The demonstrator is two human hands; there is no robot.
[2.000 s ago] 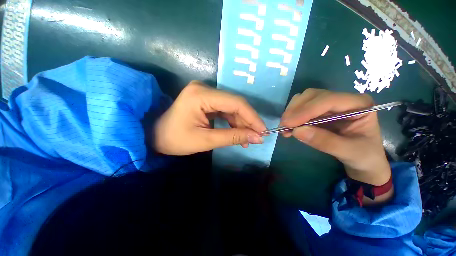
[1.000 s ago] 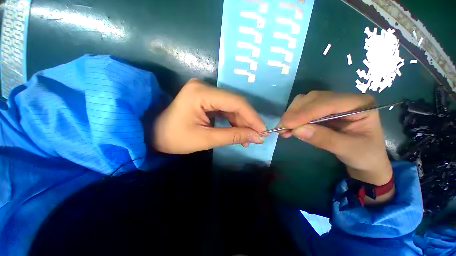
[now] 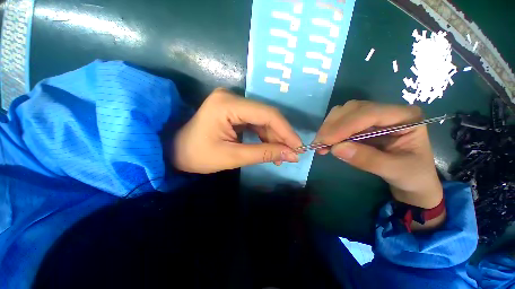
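Observation:
Thin silver tweezers (image 3: 389, 130) lie across my right hand (image 3: 375, 138), which grips them between thumb and fingers; one end points up right, the other reaches my left fingertips. My left hand (image 3: 237, 135) has thumb and forefinger pinched together at that end. Whether it holds a small part or the tweezers' end is too small to tell. Both hands are over the pale blue adhesive pad sheet (image 3: 288, 104), with stepped white pads (image 3: 282, 42) in two rows above the hands.
A heap of small white pieces (image 3: 430, 68) lies at upper right, with a few loose ones beside it. Shiny black plastic parts (image 3: 480, 163) are heaped at the right edge. A second liner sheet (image 3: 16, 53) is at far left. A worn whitish edge strip (image 3: 468, 42) curves at upper right.
Both hands stay nearly in place. The tweezers have turned slightly in my right hand, and their far end has shifted a little.

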